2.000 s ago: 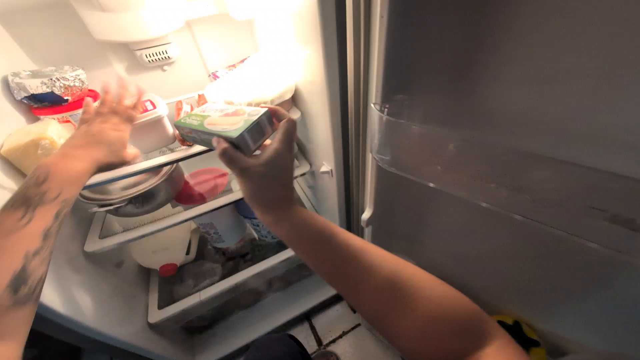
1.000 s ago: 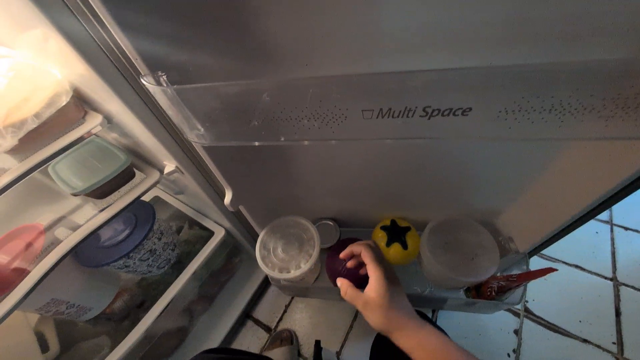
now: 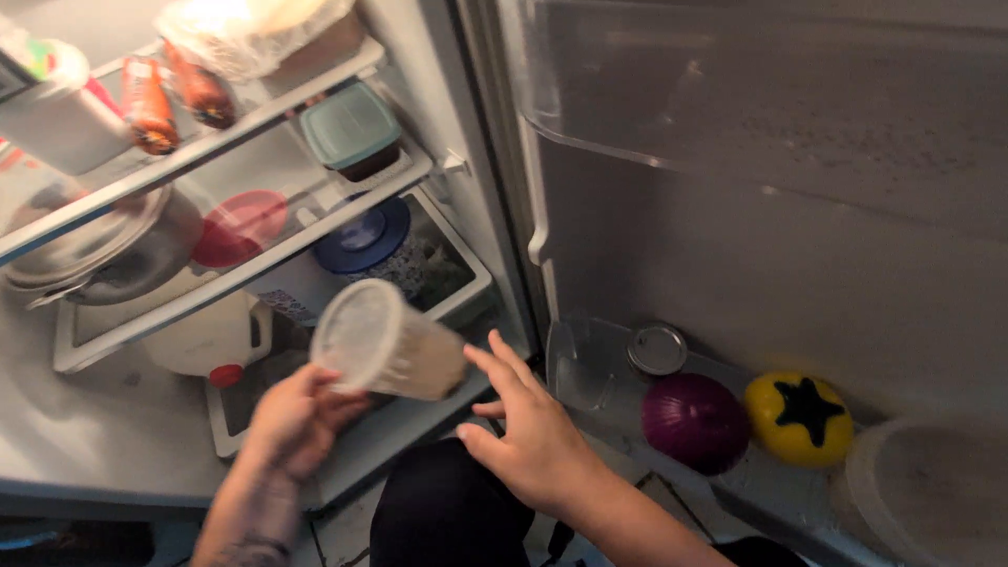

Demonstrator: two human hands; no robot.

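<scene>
A translucent plastic tub with a pale lid [image 3: 390, 342] is tilted on its side before the fridge's lower shelves, with beige contents inside. My left hand [image 3: 307, 413] grips it near the lid's lower edge. My right hand [image 3: 520, 425] is open at the tub's base end, fingers spread, and whether a fingertip touches it I cannot tell. Right of that hand, the low door bin [image 3: 583, 378] holds a metal-lidded jar [image 3: 657, 349], a purple onion-shaped container [image 3: 695, 424], a yellow container with a dark star top [image 3: 799, 419] and another translucent tub [image 3: 929, 488].
Fridge shelves at left hold a metal pot [image 3: 134, 252], a green-lidded container [image 3: 352, 130], a blue-lidded container [image 3: 364, 236] and orange sausage-shaped packages [image 3: 148, 106]. A jug with a red cap [image 3: 226, 376] stands below. A clear door shelf [image 3: 630, 153] juts out at upper right.
The translucent tub, at the left end of the door bin one second ago, is now in my left hand. My right hand has left the purple container. The view has swung back left.
</scene>
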